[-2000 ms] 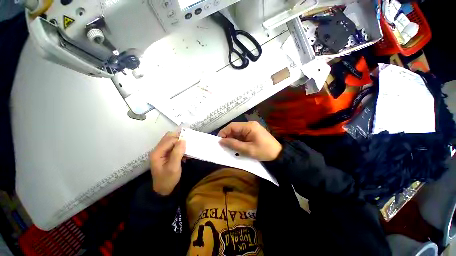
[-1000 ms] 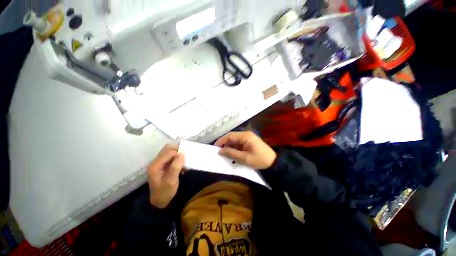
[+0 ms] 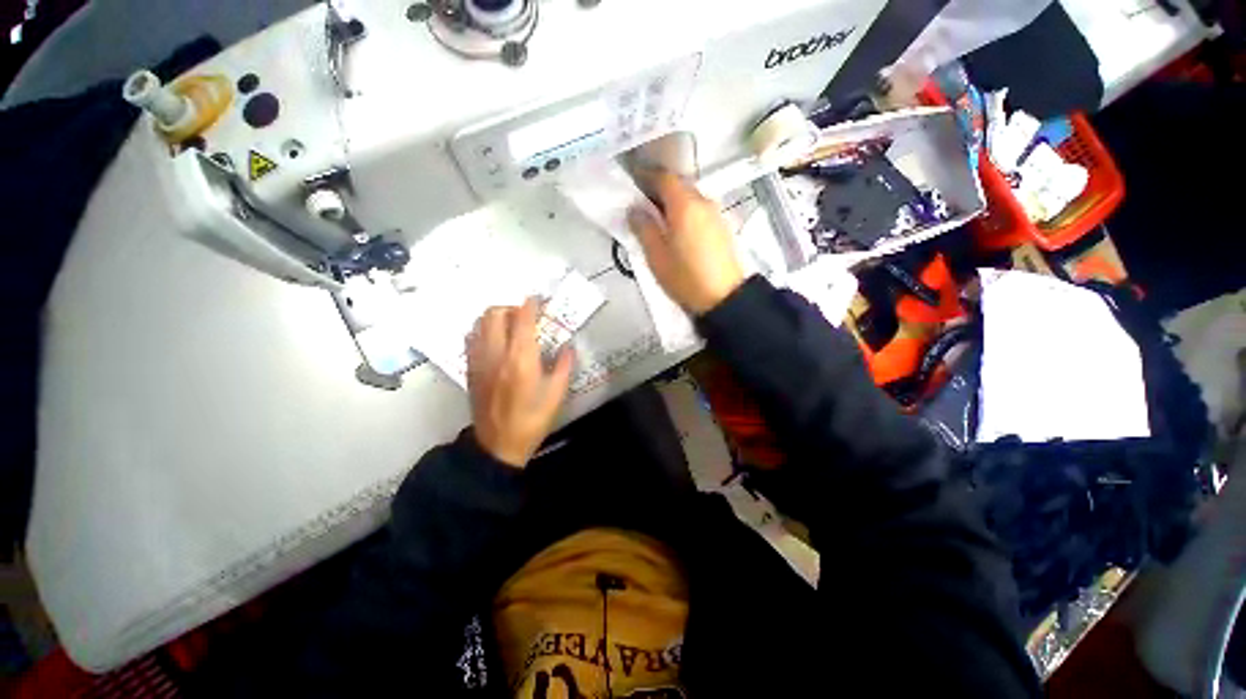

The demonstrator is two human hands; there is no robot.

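Note:
A small white care label with fine print (image 3: 571, 303) lies on the machine table beside the fingers of my left hand (image 3: 517, 382). My left hand rests palm down, thumb apart from the fingers, touching or close to the label. My right hand (image 3: 683, 246) reaches under the machine arm, fingertips down. A white strip (image 3: 597, 195) shows beside its fingers; whether they grip it is unclear. Part of a black scissors loop (image 3: 620, 258) shows left of my right hand; the rest of the scissors is hidden.
The white brother sewing machine head (image 3: 601, 123) spans the top, with its needle area (image 3: 372, 262) left of my hands. A parts tray (image 3: 943, 171) and red basket (image 3: 1100, 191) stand at right. A white sheet (image 3: 1059, 362) lies on a dark cloth pile (image 3: 1093, 505).
Both hands have left the lap and moved up onto the table, my right hand farther, under the machine arm. The white strip is no longer stretched between them. The camera view has shifted.

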